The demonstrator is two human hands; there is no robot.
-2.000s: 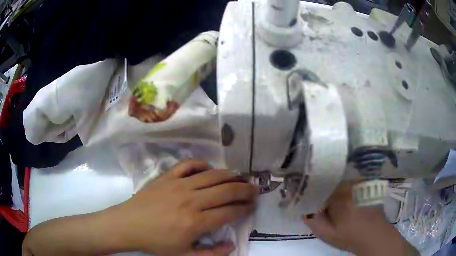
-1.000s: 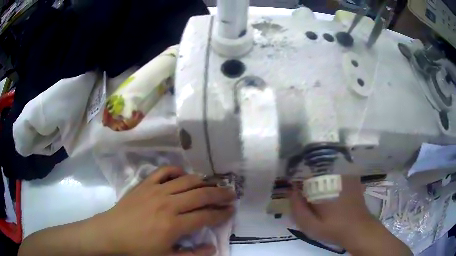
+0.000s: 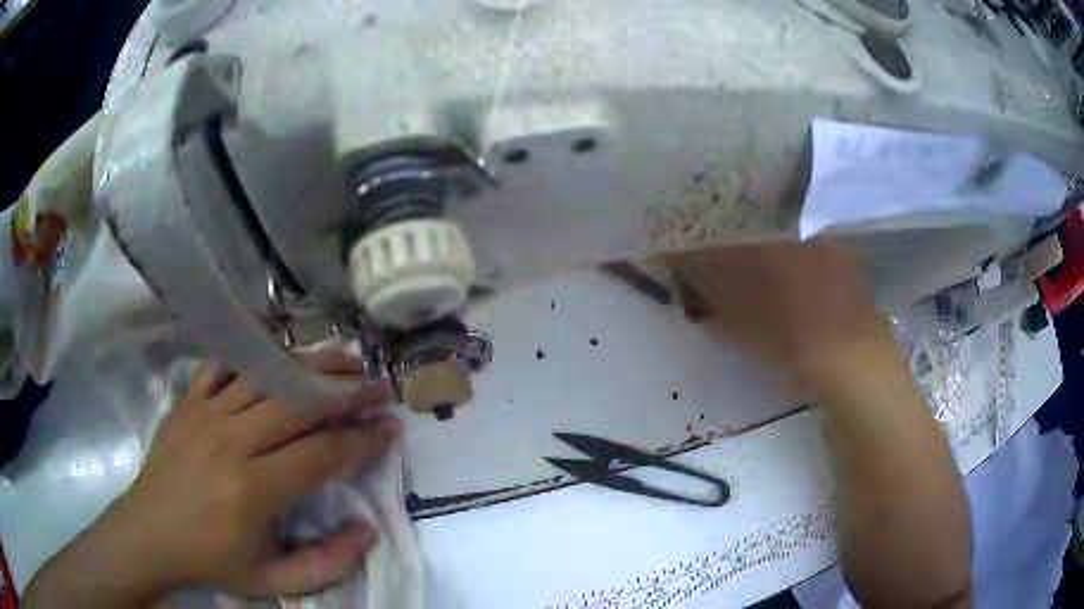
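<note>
White lining fabric (image 3: 392,523) lies under the left end of the sewing machine head (image 3: 701,179) and hangs down towards me. My left hand (image 3: 250,476) holds it down beside the needle area, fingers near the presser foot and thumb lower on the cloth. My right hand (image 3: 773,309) is blurred and reaches under the machine arm. A thin dark object (image 3: 642,281) shows by its fingertips; I cannot tell whether it is held. Black thread snips (image 3: 642,470) lie with blades apart on the front edge of the machine bed.
The ribbed tension dial (image 3: 413,271) sticks out above the needle area. A white paper slip (image 3: 927,179) is stuck on the arm. Printed marks (image 3: 713,565) run along the table's front edge. Clear plastic with pale strips (image 3: 969,369) lies right. A patterned cloth wrap (image 3: 42,244) is at far left.
The view has swung right, bringing the snips into sight. My right hand has moved from near the needle to further right under the arm. My left hand has stayed on the lining.
</note>
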